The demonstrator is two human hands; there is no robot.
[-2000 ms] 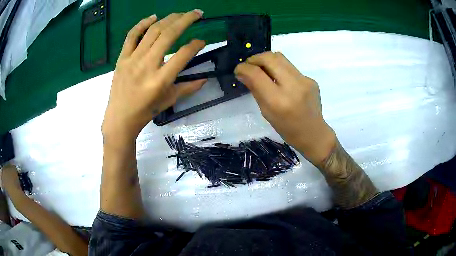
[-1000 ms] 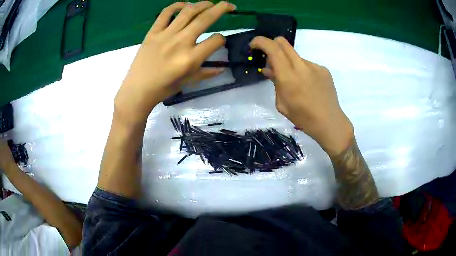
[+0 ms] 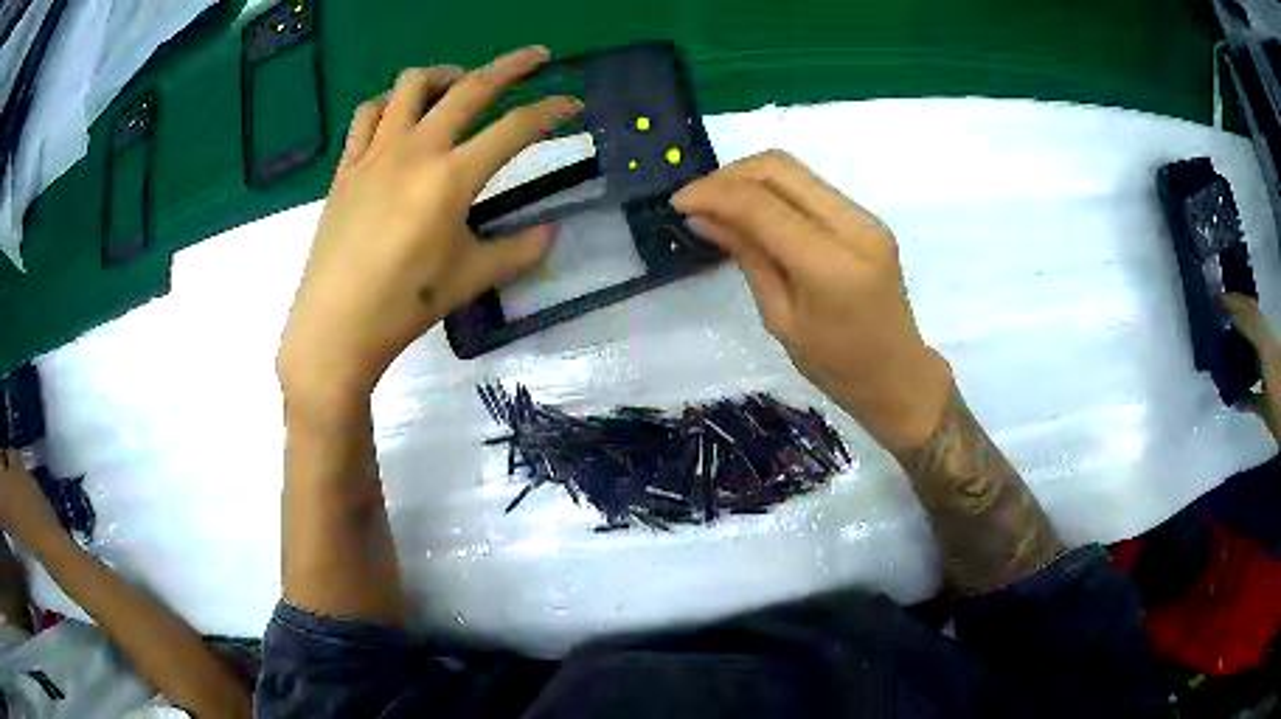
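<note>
Two black phone-type frames [image 3: 639, 87], overlapping, lie partly on the green belt and partly on the white foam sheet, with yellow dots on the solid end. My left hand [image 3: 408, 218] spreads over their left part, fingers on the upper frame and thumb at the window. My right hand [image 3: 808, 260] has thumb and index finger together at the solid end's right edge; whether a strip is between them is hidden. A pile of thin black strips [image 3: 674, 457] lies on the sheet below the frames.
Two single frames [image 3: 250, 106] lie on the green belt [image 3: 422, 35] at upper left. A stack of black frames [image 3: 1201, 267] stands at right, touched by another person's hand. Another person's arm [image 3: 106, 597] reaches in at lower left beside dark strips. A red object [image 3: 1222, 604] is at lower right.
The held frames and both hands have shifted left and slightly down. My right fingers moved from the yellow dots to the edge. A frame stack and a hand now show at right, another frame at left.
</note>
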